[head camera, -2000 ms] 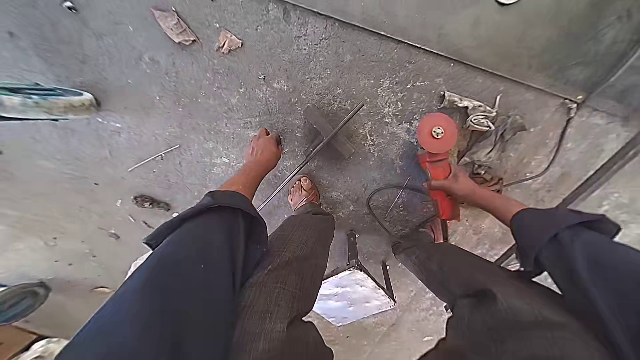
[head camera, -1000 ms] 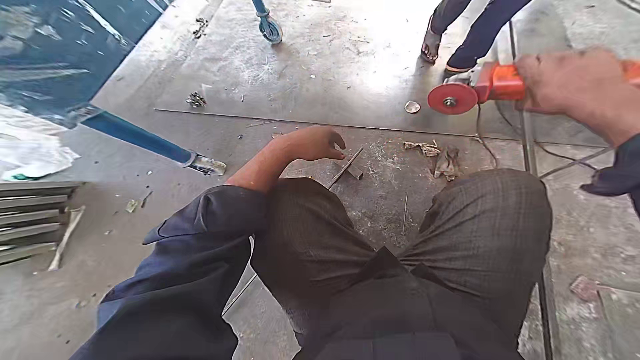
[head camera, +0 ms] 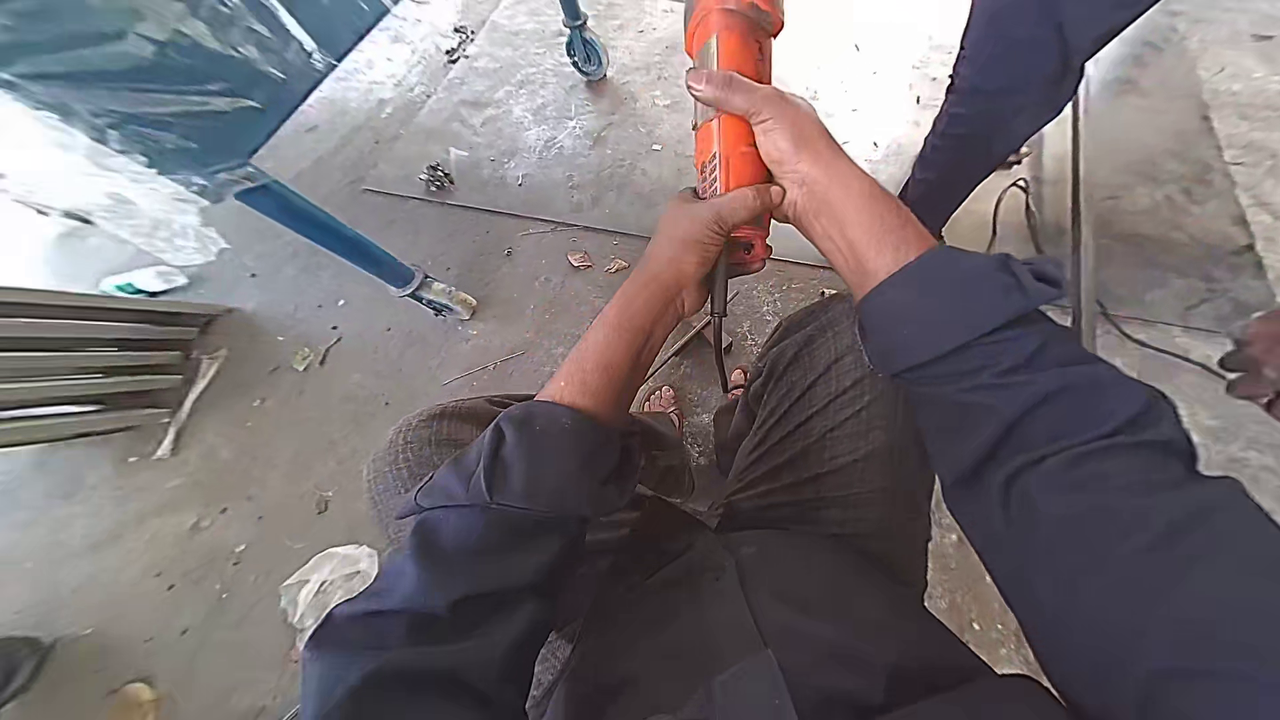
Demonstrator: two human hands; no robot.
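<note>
An orange angle grinder (head camera: 730, 150) is held out in front of me at the top middle, its head and disc cut off by the frame's upper edge. My right hand (head camera: 775, 140) is closed around the middle of its body. Lower down, my left hand (head camera: 700, 235) grips the rear end, where the black power cord (head camera: 719, 300) comes out and hangs toward my feet. Below the grinder, partly hidden by my left arm, a thin metal rod (head camera: 680, 350) lies on a small block on the floor.
A blue metal frame leg (head camera: 325, 232) with a caster stands at left, near stacked metal bars (head camera: 95, 335). Another caster (head camera: 587, 52) is at the top. A person's dark-clothed leg (head camera: 1000, 100) is close at upper right; another person's hand (head camera: 1255, 360) shows at the right edge.
My left hand has moved from low over the rod up onto the grinder's rear end. The grinder, held earlier in my right hand alone, is now in both hands and points away from me.
</note>
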